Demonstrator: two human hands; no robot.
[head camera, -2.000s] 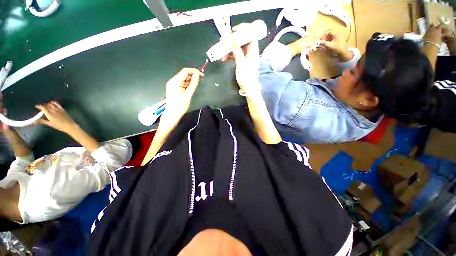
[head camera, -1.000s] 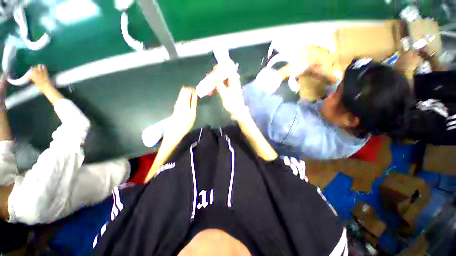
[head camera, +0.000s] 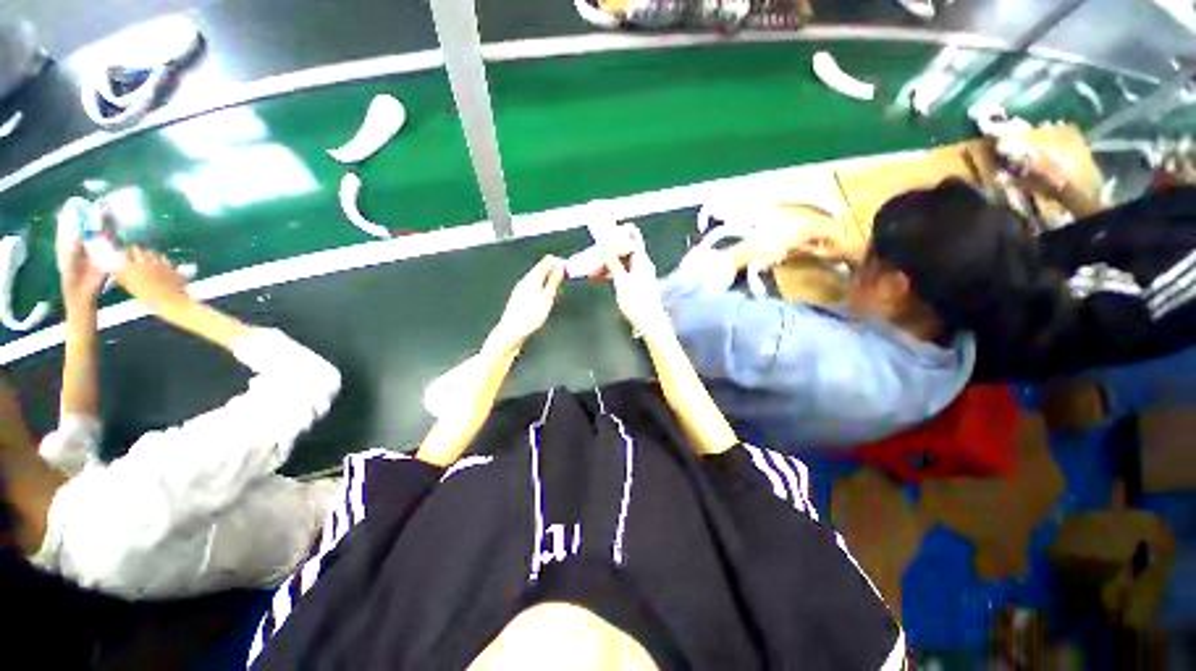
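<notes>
A white plastic housing (head camera: 601, 253) is held up over the dark bench in front of me. My right hand (head camera: 632, 282) grips it at its right part. My left hand (head camera: 535, 295) is at its left end, with the fingertips pinched together; what they hold is too small and blurred to tell. A second white housing (head camera: 455, 389) lies on the bench beside my left forearm, partly hidden by it.
A green conveyor (head camera: 630, 125) with white curved pieces (head camera: 373, 129) runs beyond the bench's pale rail (head camera: 407, 245). A metal post (head camera: 470, 118) stands ahead. A person in denim (head camera: 813, 354) sits close right, by cardboard (head camera: 905, 180). Another in white (head camera: 197, 479) sits left.
The view has tilted up, showing more of the conveyor. My hands still meet at the housing. The left person's hands have moved to a piece over the conveyor's edge.
</notes>
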